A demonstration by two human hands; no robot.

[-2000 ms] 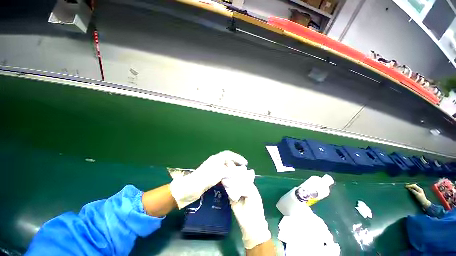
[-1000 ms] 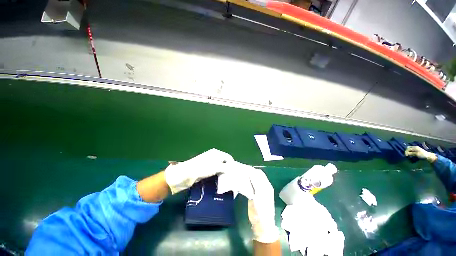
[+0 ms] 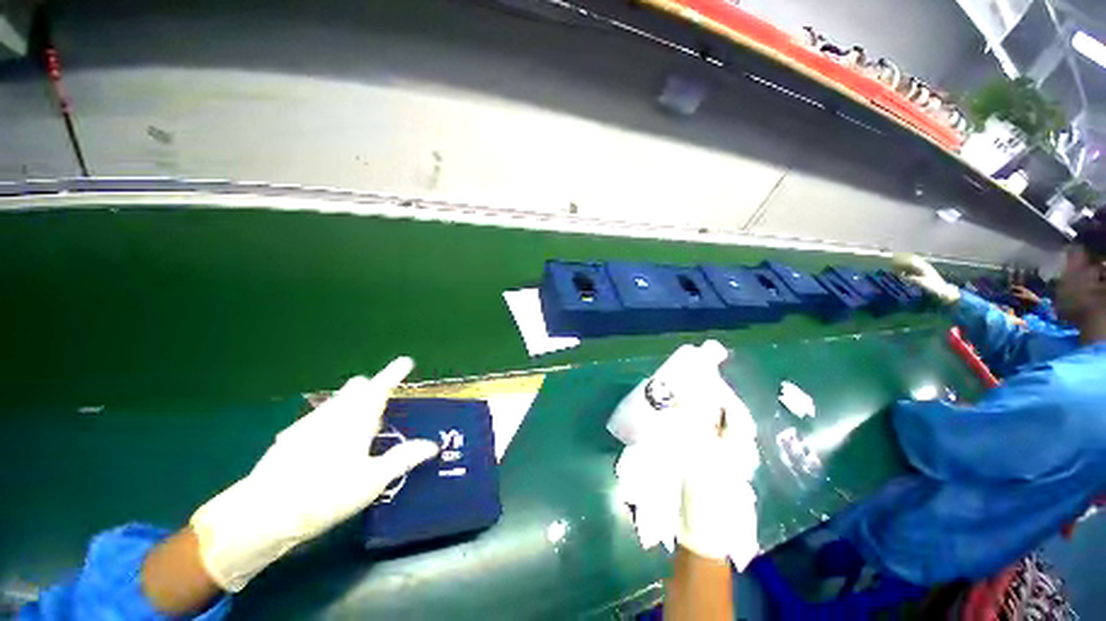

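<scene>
A stack of navy booklets or cards (image 3: 455,491) with a white logo and curved line drawing lies on the green bench before me. My gloved left hand (image 3: 318,471) rests at its left edge, thumb over the top face, index finger pointing up and apart. My gloved right hand (image 3: 718,485) is to the right, over a limp white pile (image 3: 649,479) just below a translucent white bottle (image 3: 661,394). Its white glove blends with the pile, so its grip cannot be made out. White paper (image 3: 519,410) shows behind the stack.
A row of navy boxes (image 3: 637,297), some with dark holes, lies on the green belt (image 3: 243,291), a white sheet (image 3: 534,325) at its near end. A white scrap (image 3: 796,400) lies right of the bottle. A person in a blue smock (image 3: 995,449) reaches to the belt at right.
My hands have parted: the right moved from above the stack to the white pile, the left stayed by the stack and spread its fingers. The view has turned right, showing more of the neighbouring person.
</scene>
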